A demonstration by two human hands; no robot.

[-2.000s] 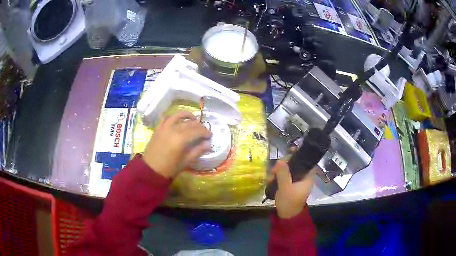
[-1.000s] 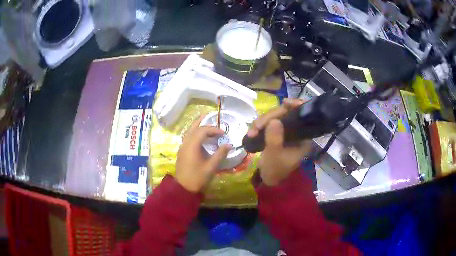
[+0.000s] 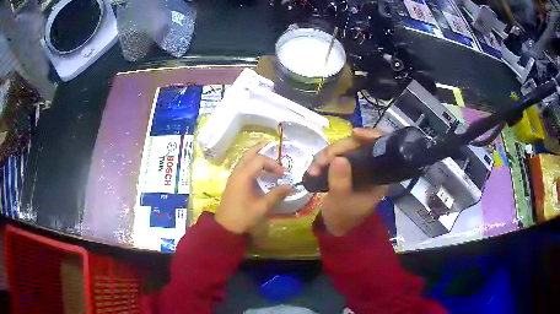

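Note:
A white plastic bracket (image 3: 245,98) and a round white head housing (image 3: 299,147) lie on the yellow pad (image 3: 276,236). Red wires (image 3: 280,142) rise from the housing. My right hand (image 3: 347,190) grips the black electric screwdriver (image 3: 387,156), tilted, with its tip end over the housing's lower right part. My left hand (image 3: 248,193) is at the housing's left side, thumb and index finger reaching over it near the screwdriver tip. Whether these fingers pinch a small part cannot be told. The tip's contact point is too small to tell.
A round tin (image 3: 310,55) with white contents and a thin rod stands behind on brown cardboard. Silver screw feeders (image 3: 439,202) are at right, partly behind the screwdriver. A dark parts pile (image 3: 393,43), a white unit (image 3: 83,37) and clear bags (image 3: 175,27) lie farther back. A red crate (image 3: 46,276) is lower left.
My right hand has brought the screwdriver from the feeders to the housing and tilted it over. My left fingers have opened somewhat and shifted to the housing's lower left. The view has shifted slightly.

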